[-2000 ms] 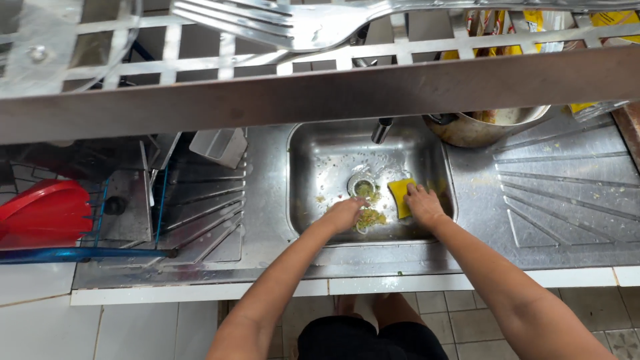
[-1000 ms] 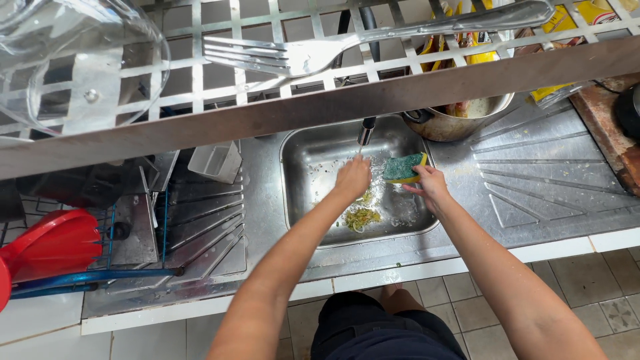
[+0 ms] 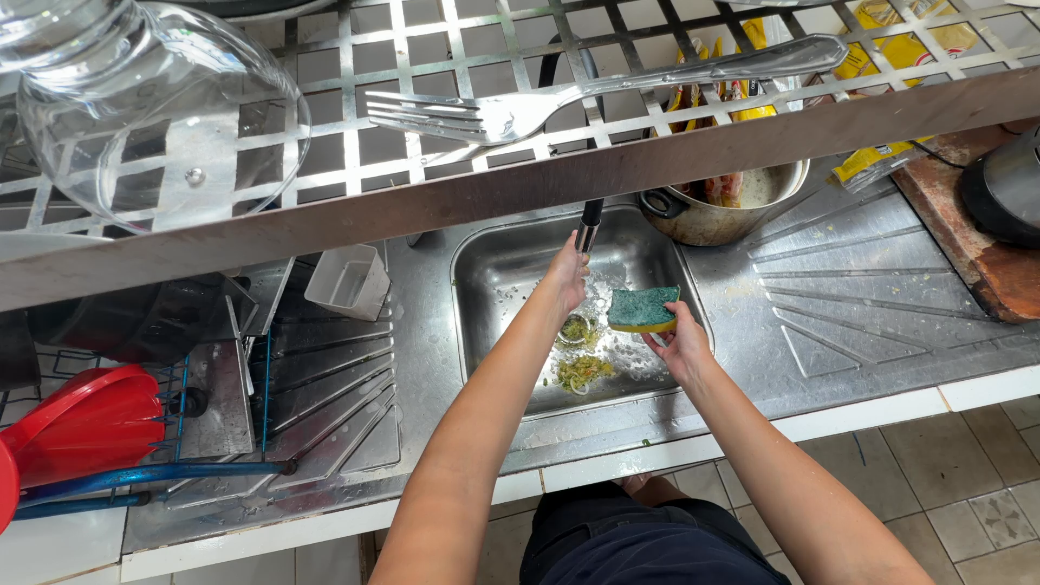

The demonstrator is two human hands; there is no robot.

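Over the right side of the stainless steel sink basin (image 3: 496, 268), my right hand (image 3: 682, 341) grips a green and yellow scouring sponge (image 3: 643, 307) by its right end, green side up. My left hand (image 3: 571, 272) is under the end of the faucet spout (image 3: 589, 226), its fingers partly curled and close to the metal tip; whether they touch it is hard to tell. Below the hands, wet food scraps (image 3: 583, 372) lie on the basin floor, in front of the drain strainer (image 3: 575, 329), which also has scraps in it.
A metal rack shelf (image 3: 487, 183) crosses above the sink, bearing a fork (image 3: 520, 114) and a glass vessel (image 3: 195, 122). A used pot (image 3: 715, 215) stands behind right. To the left are a white plastic container (image 3: 349, 280), a blue dish rack (image 3: 187, 471) and a red plastic item (image 3: 97, 422).
My left hand has moved from the food scraps up to the faucet. The sponge, pressed on the basin with its yellow side up two seconds ago, is now lifted, green side up.
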